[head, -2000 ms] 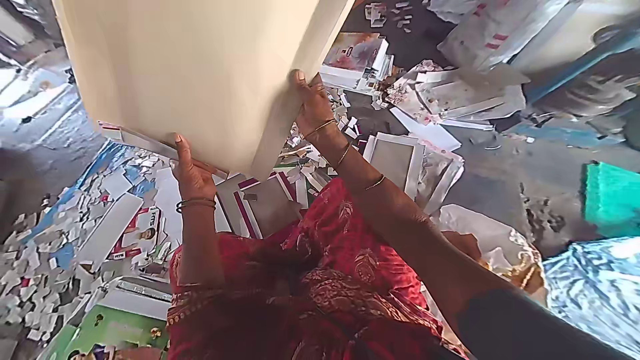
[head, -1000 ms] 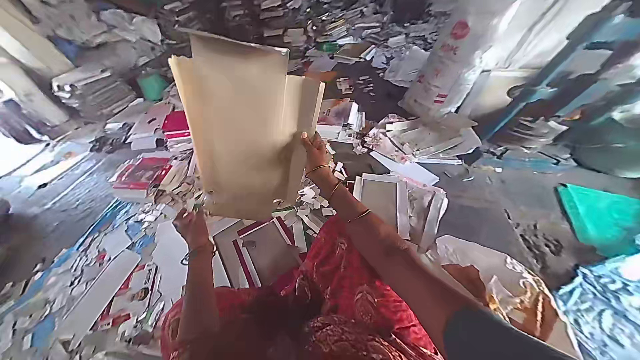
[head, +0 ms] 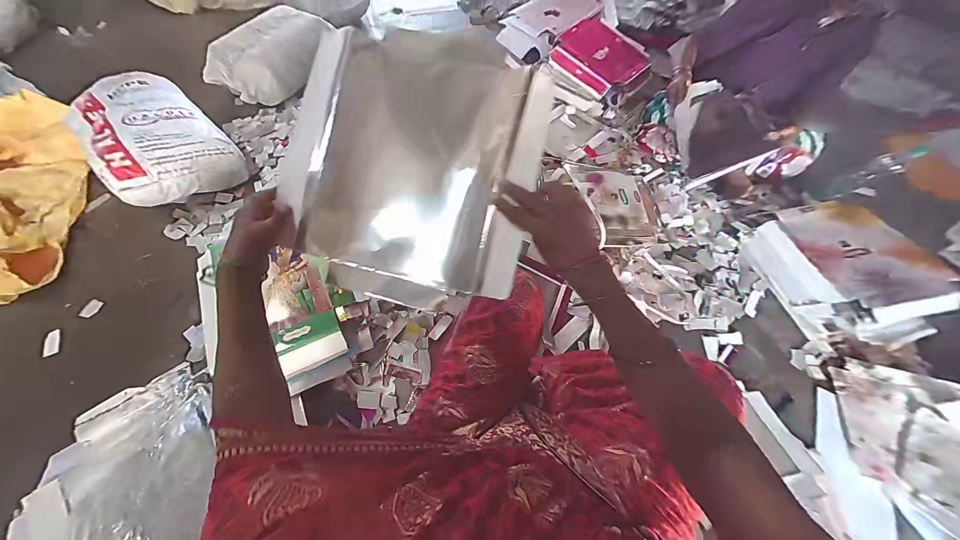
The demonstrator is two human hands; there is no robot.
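Observation:
A large shiny, silvery sheet with pale folded side flaps (head: 405, 165) is held up in front of me, tilted over my lap. My left hand (head: 259, 225) grips its lower left edge. My right hand (head: 553, 221) pinches the right flap near its lower part, fingers on the near face. Under the sheet's lower left corner lies a green and white printed piece (head: 304, 322). Small cut scraps (head: 394, 356) lie just beyond my red patterned garment (head: 480, 450).
White printed sacks (head: 157, 139) and a yellow bag (head: 37, 187) lie at the left. Clear plastic wrap (head: 142, 457) is at lower left. Pink printed pieces (head: 600, 56) lie at the back, and printed stacks (head: 870, 262) at the right among scattered scraps.
The view has swung strongly. The sheet showed a plain tan face before; now a shiny silvery face shows. Both hands remain at its edges.

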